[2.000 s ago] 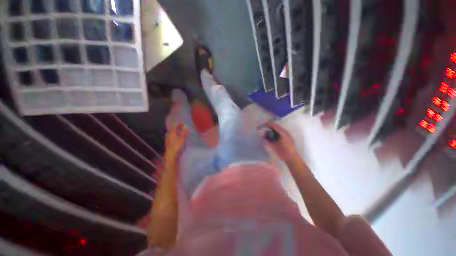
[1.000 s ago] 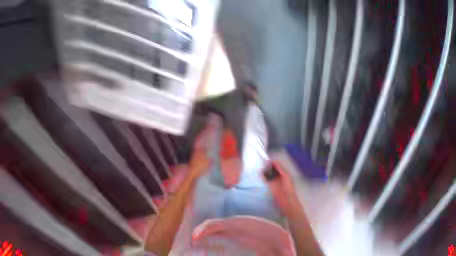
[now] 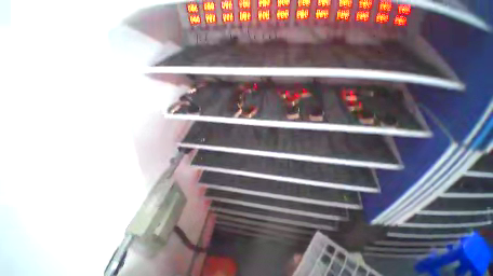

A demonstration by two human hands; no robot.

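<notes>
Neither of my hands is clearly in view. The aging rack (image 3: 281, 158) stands in front of me, with many dark shelves and pale metal front edges. Small dark electronic units (image 3: 316, 114) lie in loose groups on the second shelf from the top, several showing red lights. The shelf above (image 3: 292, 58) and those below show no units that I can make out. The divided tray (image 3: 332, 259) is low at the bottom edge, cut off by the frame, and its visible pockets look pale.
Digital displays (image 3: 302, 12) glow red along the top. A grey-beige electrical box (image 3: 157, 215) with conduit is left of the rack, by a glaring white wall (image 3: 65, 135). A blue plastic stool (image 3: 459, 257) is at lower right. A red-orange thing (image 3: 219, 266) is at the bottom.
The view has swung from my legs and the aisle floor to the front of a rack. Both hands have left the picture. The tray has moved from upper left to the bottom edge.
</notes>
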